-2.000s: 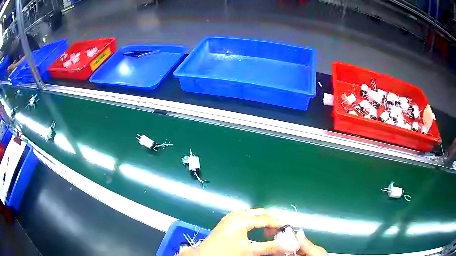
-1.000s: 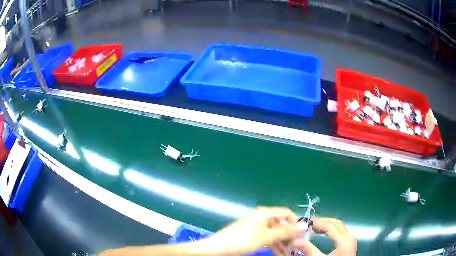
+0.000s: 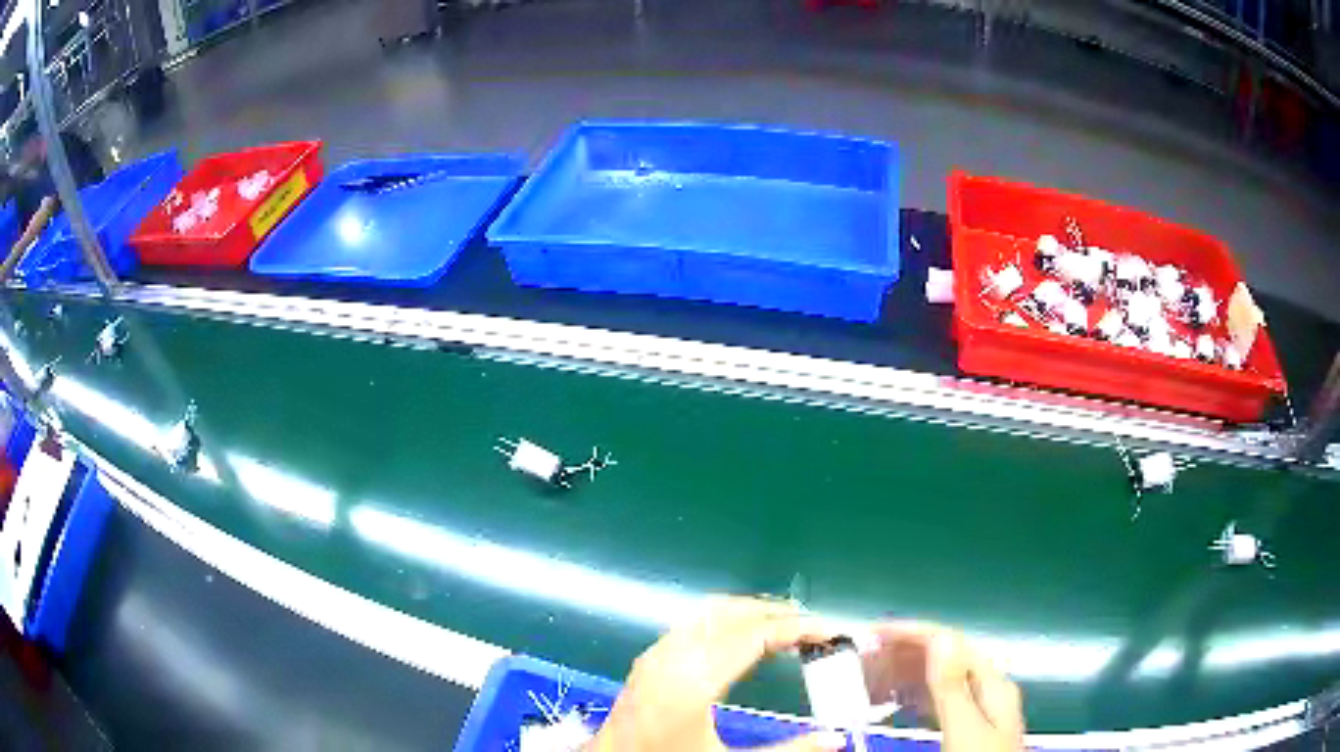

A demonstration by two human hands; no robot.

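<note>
A white adapter unit [image 3: 838, 688] with a dark upper end is held low in the view, above the near blue bin [image 3: 507, 702]. My left hand [image 3: 694, 679] grips it from the left, fingertips at its dark top and lower edge. My right hand [image 3: 948, 683] is beside its right side, fingers bent and blurred; whether these fingers hold it too is hard to tell. Pale wires show below the unit. White units with wires lie in the near blue bin. Another white unit [image 3: 537, 461] with wires lies on the green conveyor belt [image 3: 705, 514].
Across the belt stand a red bin [image 3: 1117, 385] heaped with white-and-black units, a large blue bin [image 3: 691, 279], a shallow blue tray [image 3: 397, 221] and a smaller red bin [image 3: 221, 243]. A metal side rail [image 3: 617, 347] runs before them. Several loose units lie on the belt.
The loose belt units have shifted right. Both hands stay low in the view; the held unit now shows its white side, with its dark end up, and the wires above it are no longer seen.
</note>
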